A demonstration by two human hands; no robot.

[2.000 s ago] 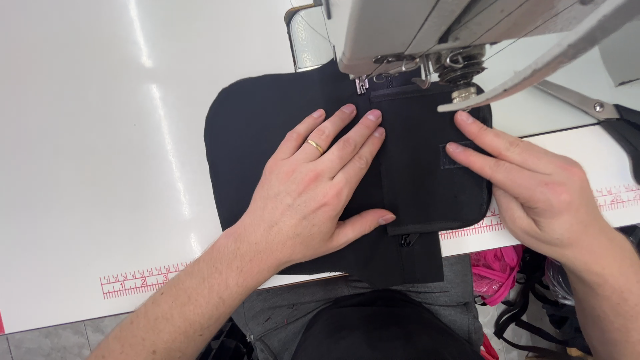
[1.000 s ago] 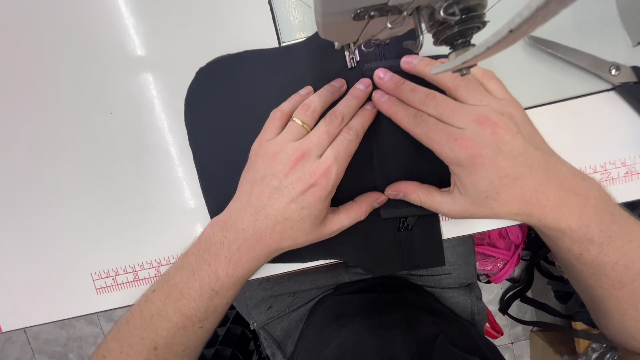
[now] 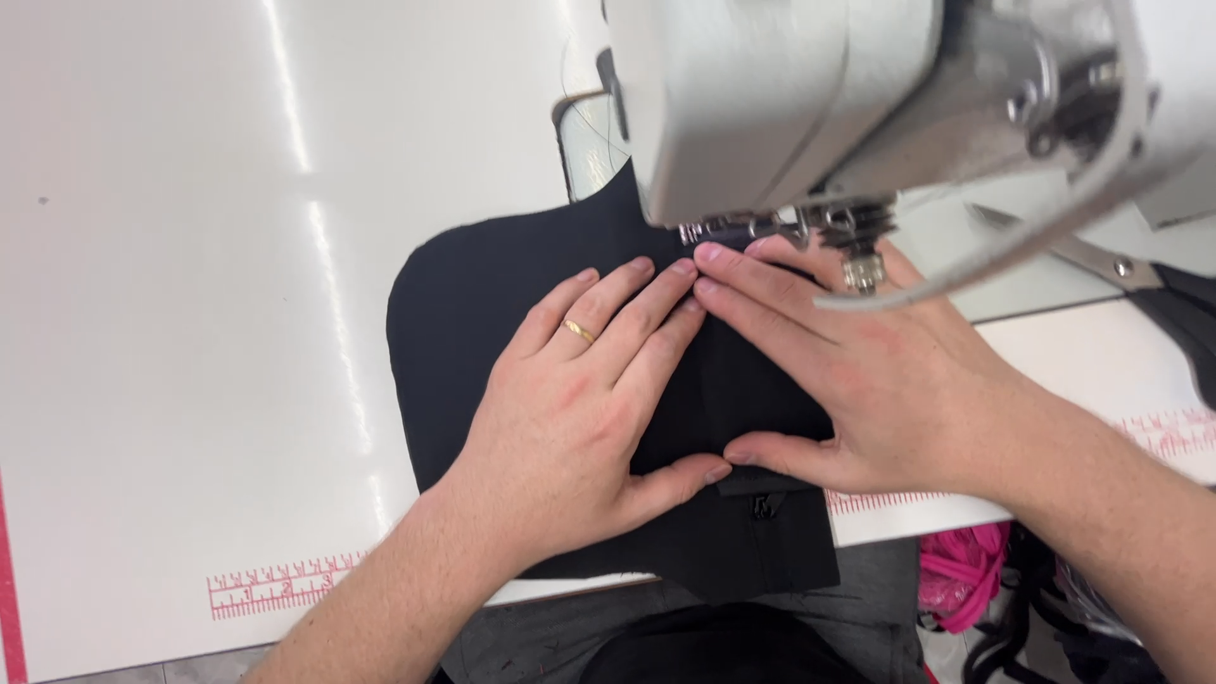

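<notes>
Black fabric (image 3: 475,313) lies flat on the white sewing table, its upper edge under the presser foot (image 3: 698,231) of a sewing machine (image 3: 760,114). My left hand (image 3: 589,408) rests on the fabric with fingers spread, a gold ring on one finger. My right hand (image 3: 874,380) presses on the fabric's right part, partly behind the machine's thread guard. Index fingertips and thumbs of both hands nearly meet just below the presser foot. A black zipper pull (image 3: 763,506) shows on the fabric below my thumbs. The needle's tip cannot be made out.
Large scissors (image 3: 1121,266) with black handles lie at the right, beyond my right hand. Red ruler markings (image 3: 285,586) run along the table's front edge. Below the table at the right are pink material (image 3: 961,570) and black straps (image 3: 1031,608).
My right hand has moved left from the fabric's right edge to beside my left hand, where it was one second ago too. The view has shifted somewhat.
</notes>
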